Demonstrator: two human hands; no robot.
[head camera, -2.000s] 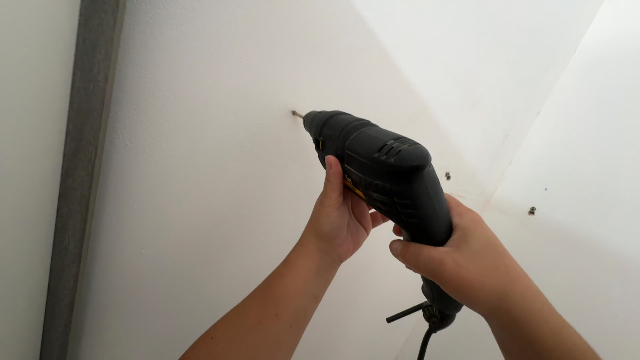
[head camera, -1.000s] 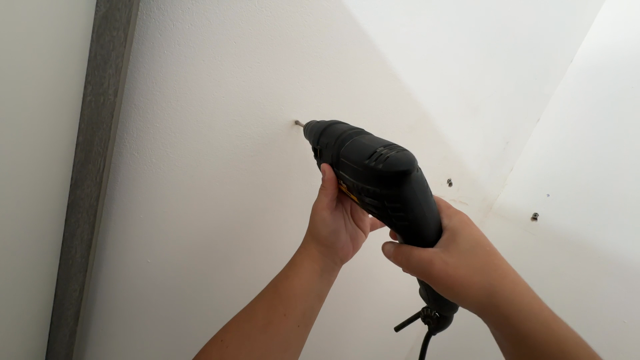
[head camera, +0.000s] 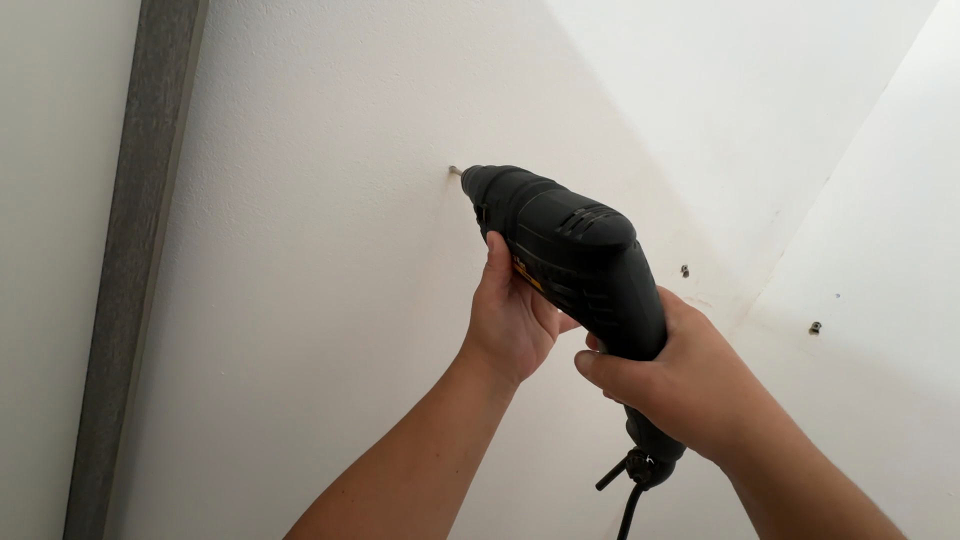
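Note:
A black corded power drill (head camera: 570, 225) points up and left at a white wall (head camera: 315, 225). Its drill bit (head camera: 455, 171) meets the wall at a small dark spot; how deep the tip sits cannot be told. My left hand (head camera: 517, 315) supports the drill's body from below, thumb along its near side and the other fingers partly hidden behind it. Wrapped around the rear handle is my right hand (head camera: 675, 367), its trigger finger mostly hidden. A chuck key (head camera: 637, 465) is fastened at the handle's base, where the power cord (head camera: 630, 514) runs down.
A grey frame strip (head camera: 135, 255) runs down the left side, beside a pale panel (head camera: 60, 225). Right of the drill, a small metal fitting (head camera: 684, 271) sits in the wall, with another fitting (head camera: 815, 328) farther right, past the corner line.
Both hands keep their hold on the drill, and the bit stays at the same spot on the wall. The drill's rear end has tilted slightly downward since the earliest frame. The view has shifted a little.

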